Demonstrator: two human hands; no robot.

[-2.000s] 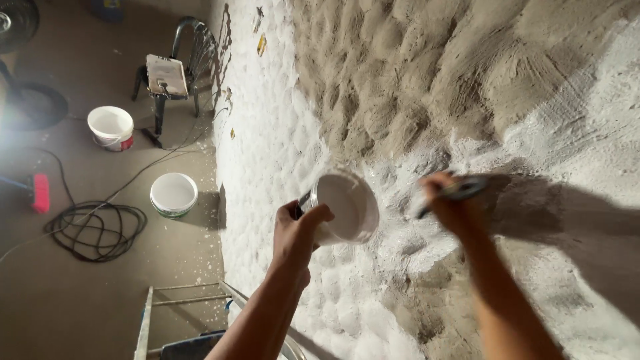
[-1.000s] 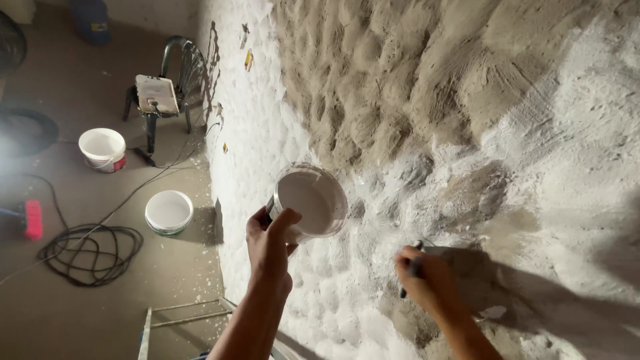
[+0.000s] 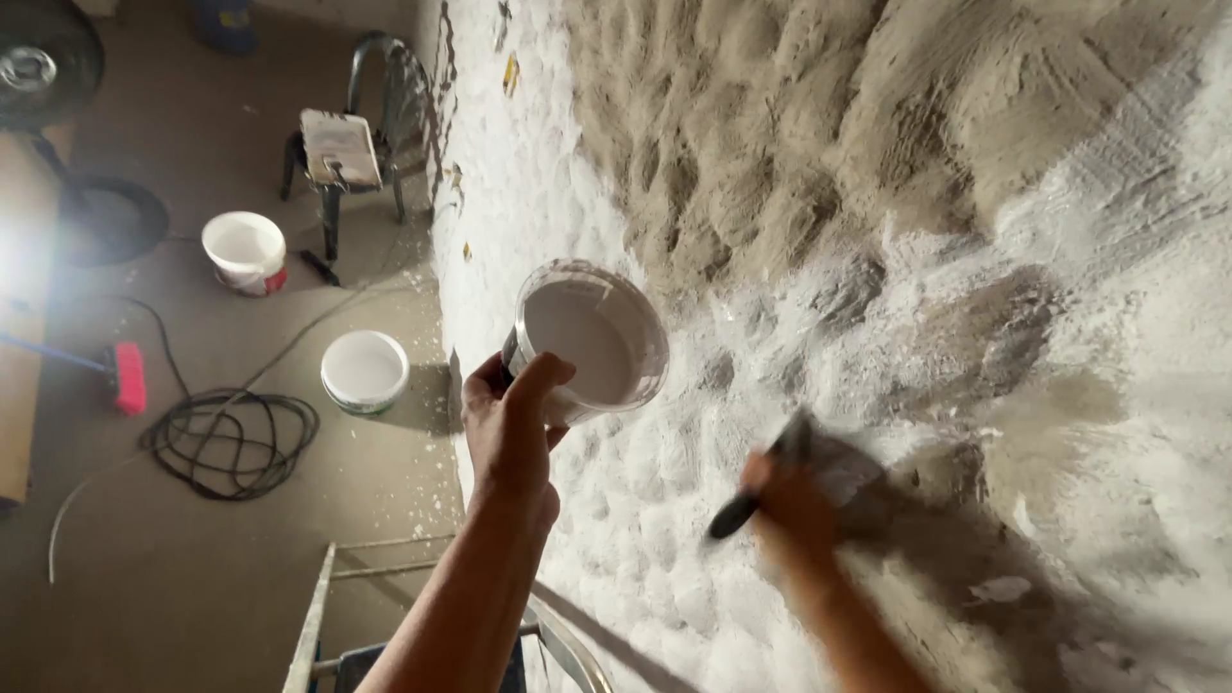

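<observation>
My left hand [image 3: 510, 423] grips a clear plastic tub [image 3: 592, 337] holding white paint, its thumb over the rim. To the right, my right hand [image 3: 794, 500] is closed around the dark handle of a paintbrush [image 3: 736, 515]; hand and brush are blurred. The brush head lies close to the rough plastered wall [image 3: 664, 500]; whether it touches cannot be told. White paint covers the wall's left strip and lower part, while bare grey-brown plaster shows at upper centre, with thinly coated patches between.
Far below stand a white bucket with a red label [image 3: 243, 241], another white bucket [image 3: 366, 371], a chair bearing a paint tray [image 3: 340, 149], coiled cable [image 3: 231, 443] and a red broom head [image 3: 128, 378]. A metal ladder [image 3: 313, 616] is at the bottom.
My right hand and the brush have moved down and left along the wall since the earliest frame, and the brush's tilt has changed. My left hand still holds the tub.
</observation>
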